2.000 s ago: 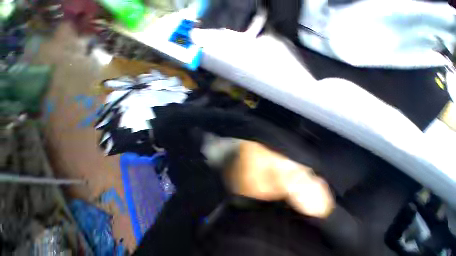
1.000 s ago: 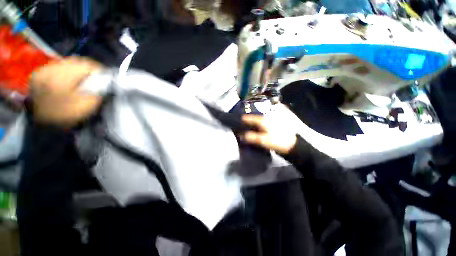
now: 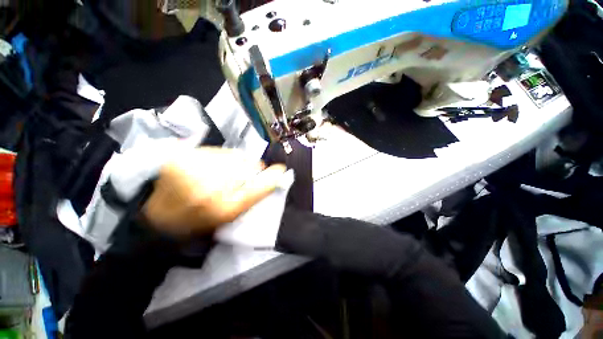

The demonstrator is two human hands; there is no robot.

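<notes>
My left hand (image 3: 205, 189) is blurred, in front of the sewing machine's needle area. Its fingers are closed on the garment panel (image 3: 254, 222), pale grey-white with black parts, bunched around the hand. A black strip of fabric (image 3: 301, 172) lies flat on the table from the presser foot (image 3: 286, 136) towards me. My right sleeve comes in from the lower right and ends beside the panel. My right hand cannot be made out behind the panel and my left hand. The white machine head (image 3: 370, 53) has a blue stripe and JACK lettering.
Black cut pieces with stepped edges (image 3: 397, 129) lie under the machine arm. Small black scraps (image 3: 499, 109) lie at the table's right. Black panels (image 3: 155, 76) are heaped at the left. Black and pale work (image 3: 529, 265) hangs below the table's rounded edge (image 3: 463, 172) at right.
The view has swung to the machine. My left hand has moved from the far left to near the needle, bringing the panel. My right hand has become hidden.
</notes>
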